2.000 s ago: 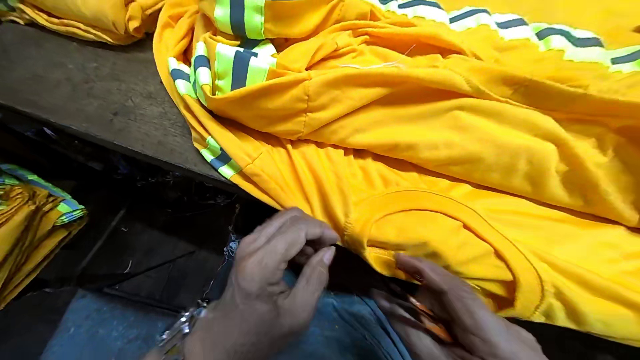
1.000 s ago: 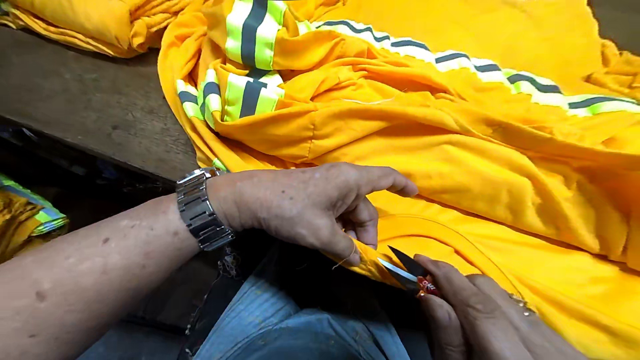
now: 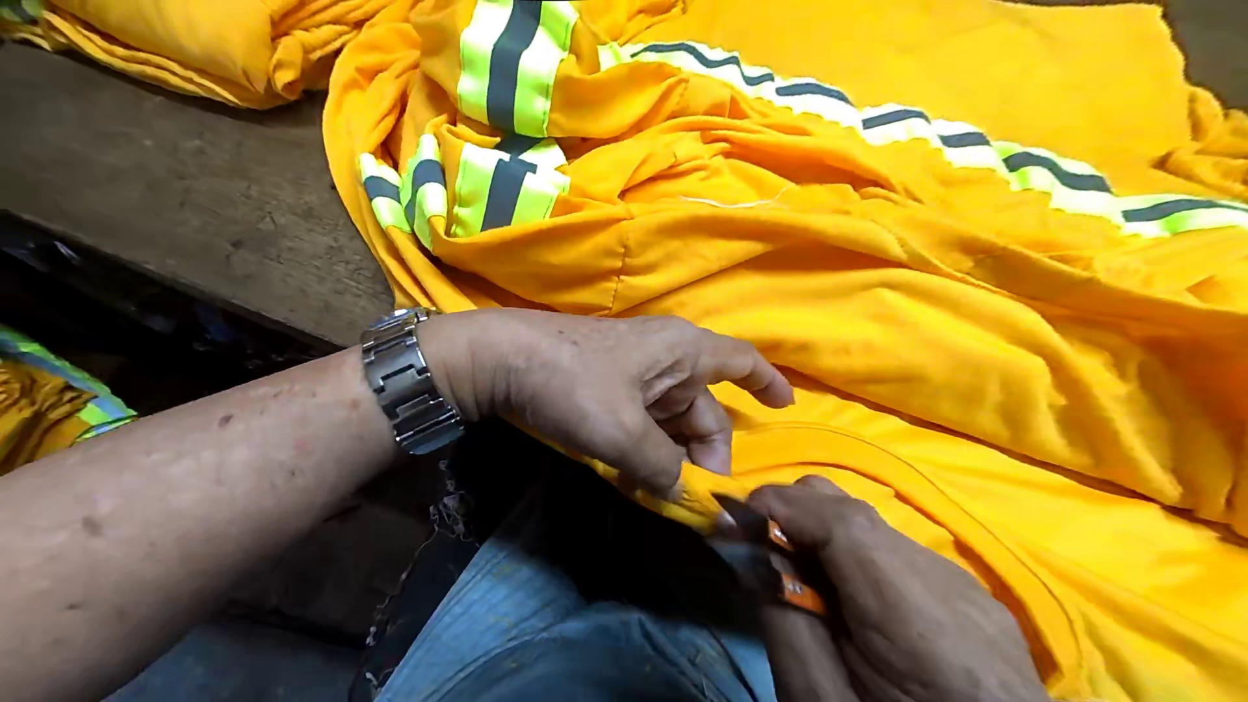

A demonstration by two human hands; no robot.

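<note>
A yellow-orange garment (image 3: 936,341) with reflective tape (image 3: 507,68) lies bunched over the table, its round neckline (image 3: 877,453) near me. My left hand (image 3: 604,390), a metal-band watch (image 3: 409,380) on its wrist, pinches the neckline edge between thumb and a finger, with the index finger extended. Just right of that pinch, my right hand (image 3: 877,595) holds small thread snips (image 3: 790,565) with orange parts and dark blades. The blade tip lies at the neckline edge; the lower blade is blurred, and the fingers partly hide the tool.
Folded yellow cloth (image 3: 195,39) lies on the dark wooden table (image 3: 185,185) at the upper left. More yellow cloth with reflective tape (image 3: 49,400) is low at the left, beyond the table edge. Loose threads hang near my jeans (image 3: 546,604). A white thread lies on the garment.
Two seconds ago my left hand was lower, left of the neckline; it now reaches over the garment's near edge. The snips' blades, plainly spread one second ago, are now blurred.
</note>
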